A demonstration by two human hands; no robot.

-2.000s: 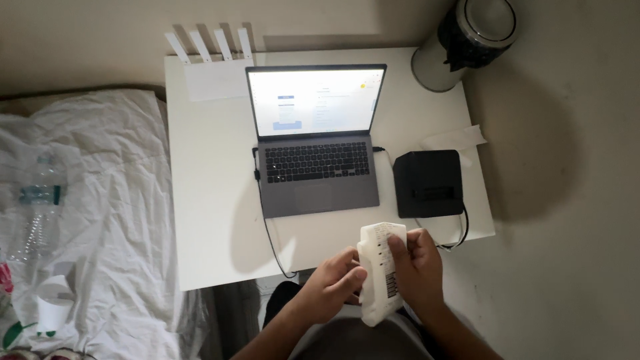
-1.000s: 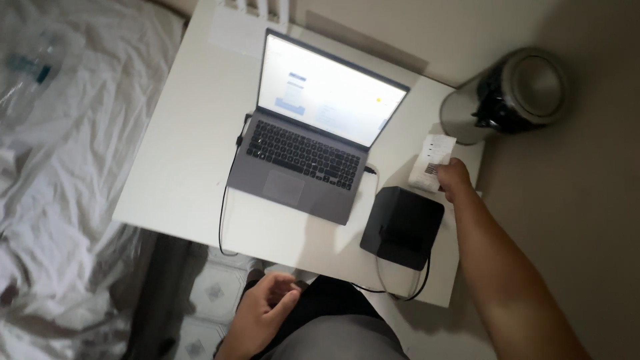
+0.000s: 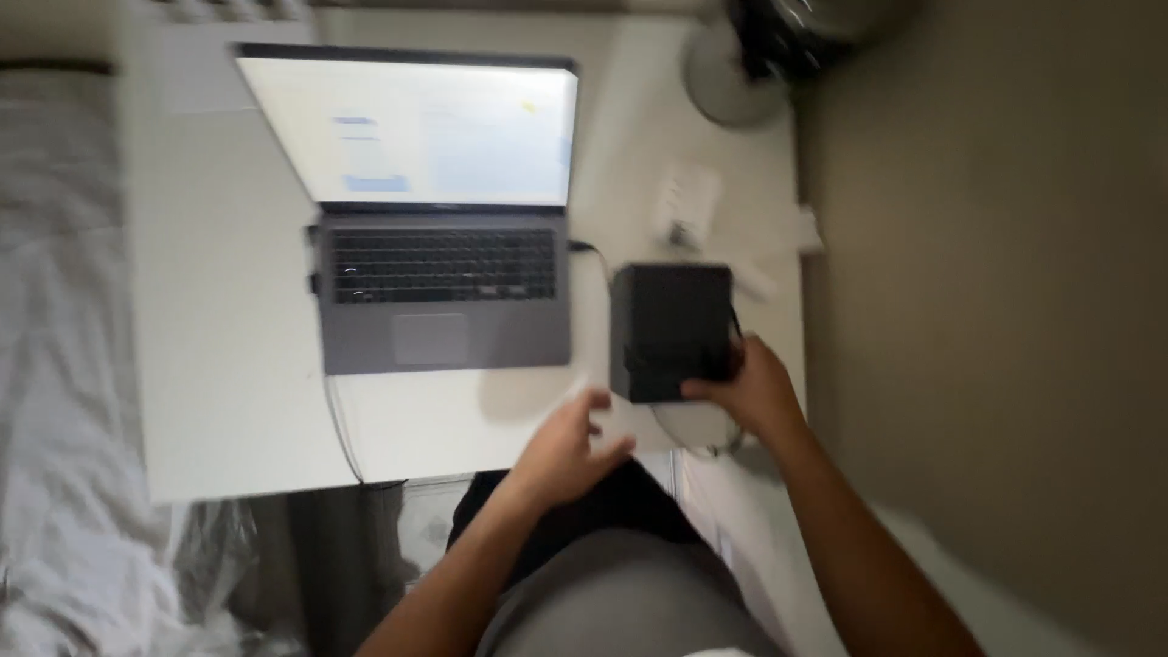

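A black box-shaped device (image 3: 675, 319), with cables at its near and right sides, stands on the white table right of an open laptop (image 3: 447, 292). My right hand (image 3: 753, 388) is on the device's near right corner, thumb on the front and fingers at the side. Left of the device and nearer me, my left hand (image 3: 575, 447) hovers at the table's front edge, fingers apart and empty. Behind the device lies a white packet (image 3: 686, 205) with printed marks, blurred in this view.
A metal kettle-like vessel (image 3: 739, 78) stands at the back right corner. A white router (image 3: 214, 59) with antennas is at the back left. A cable (image 3: 338, 429) hangs over the front edge of the table (image 3: 228, 438). A bed with a white sheet (image 3: 64, 365) is at left, a wall at right.
The white packet, in both my hands two seconds ago and in my right hand one second ago, now lies on the table. My right hand has moved to the black device, and my left hand has come up.
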